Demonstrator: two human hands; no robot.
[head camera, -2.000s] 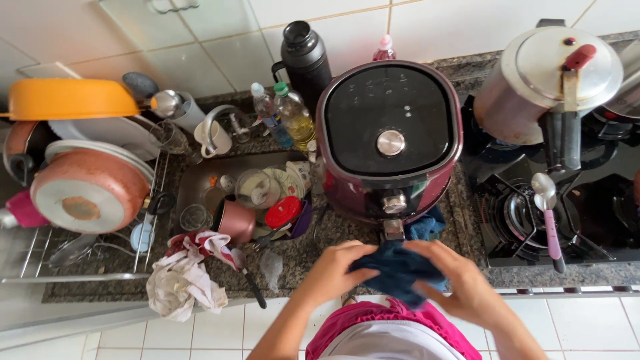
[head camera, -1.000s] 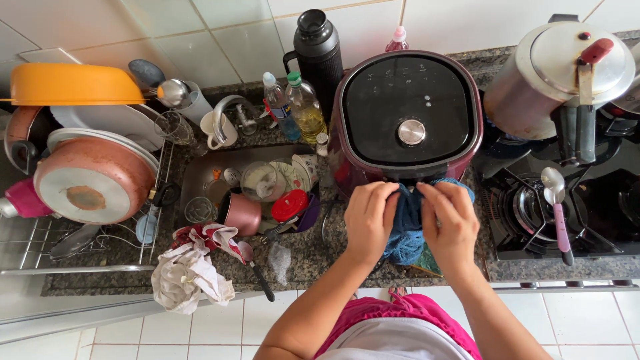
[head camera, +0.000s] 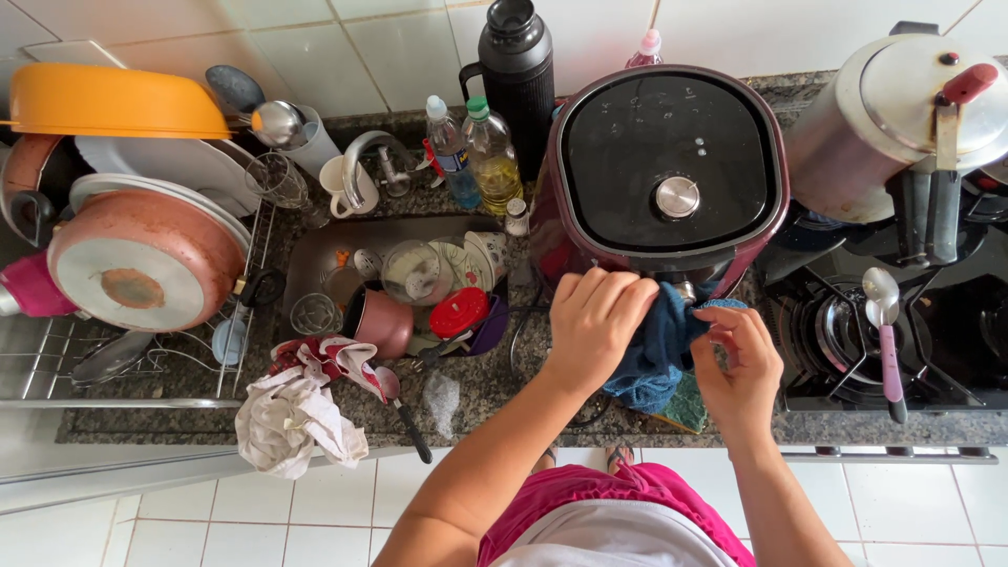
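Observation:
A blue cloth (head camera: 655, 346) hangs bunched at the front of a dark red air fryer (head camera: 669, 157) with a black top and a silver knob. My left hand (head camera: 600, 327) grips the cloth's left side, close against the fryer's front. At the cloth's right edge, my right hand (head camera: 737, 354) pinches a fold between thumb and fingers. Part of the fryer's metal-trimmed handle (head camera: 683, 293) shows between my hands; the cloth hides the rest. Below the cloth, a green scouring sponge (head camera: 683, 405) lies on the granite counter.
Left of the fryer, a sink (head camera: 303, 256) holds dishes and a pink pot. A dish rack (head camera: 236, 370) with pans stands farther left, near crumpled cloths (head camera: 291, 417). A black thermos (head camera: 516, 79) and bottles stand behind. To the right are a gas stove (head camera: 945, 346) and pressure cooker (head camera: 850, 134).
Both hands were lower and farther apart around the bunched cloth, then came close together at the fryer's front. Since then my right hand has moved a little right and down along the cloth.

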